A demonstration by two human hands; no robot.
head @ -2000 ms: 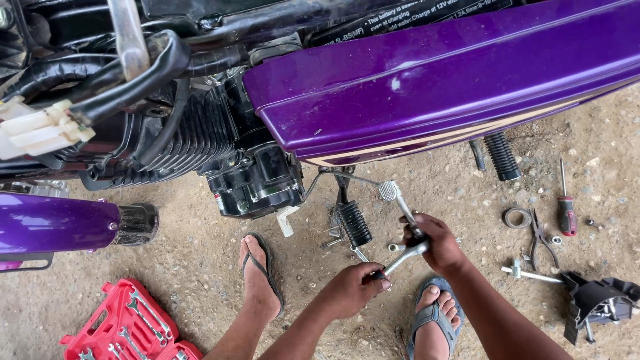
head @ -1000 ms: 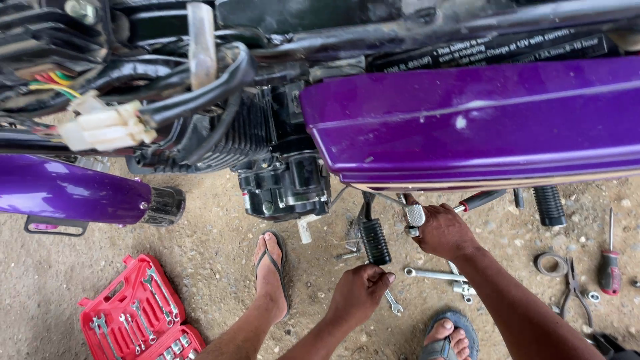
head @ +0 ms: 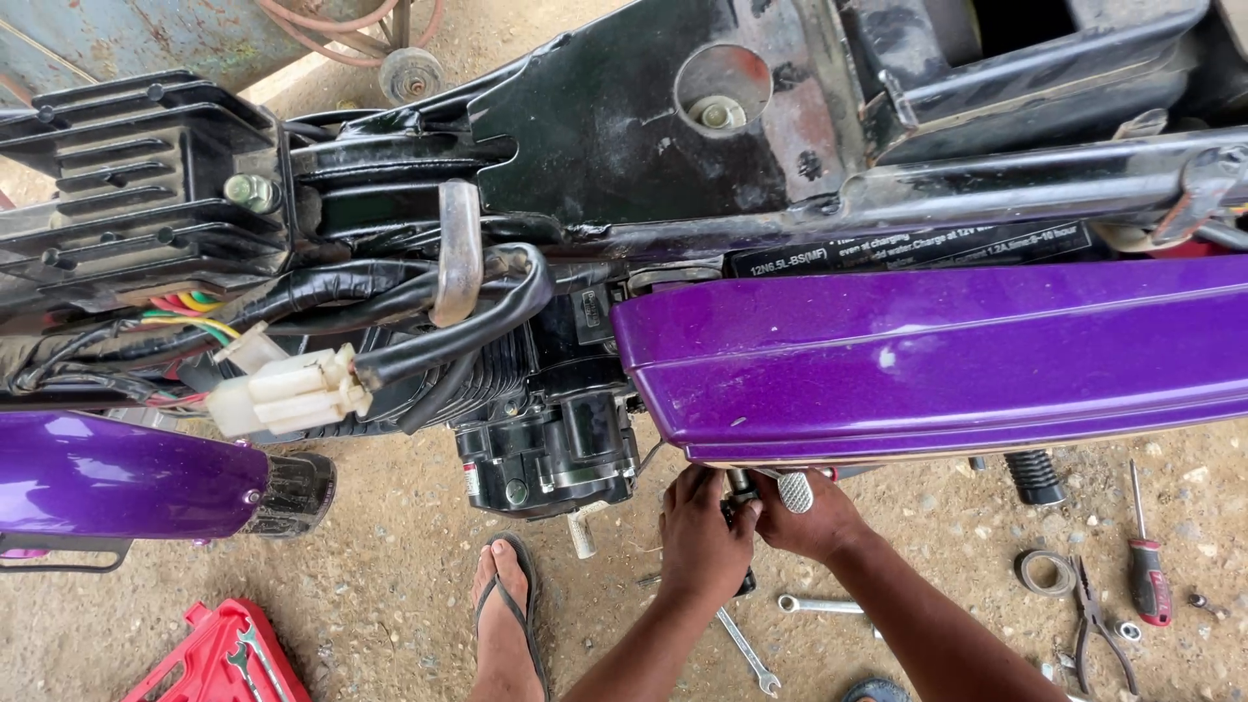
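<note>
My left hand and my right hand are close together under the lower edge of the purple side panel of a motorcycle. The left fingers close around a dark metal part of the motorcycle beside the panel edge. At my right hand a ribbed metal pedal pad shows over the fingers; whether the hand grips a tool is hidden. A combination wrench lies on the ground below my left hand, and a second wrench lies near my right forearm.
The black engine is left of my hands. A red tool case with wrenches lies lower left. On the ground at right are a tape roll, pliers and a screwdriver. A white wire connector hangs near the frame.
Two seconds ago both hands were at a wrench in front of the motorcycle. Since then the right hand, followed by the left, has moved in under the side panel; wrenches now lie on the ground.
</note>
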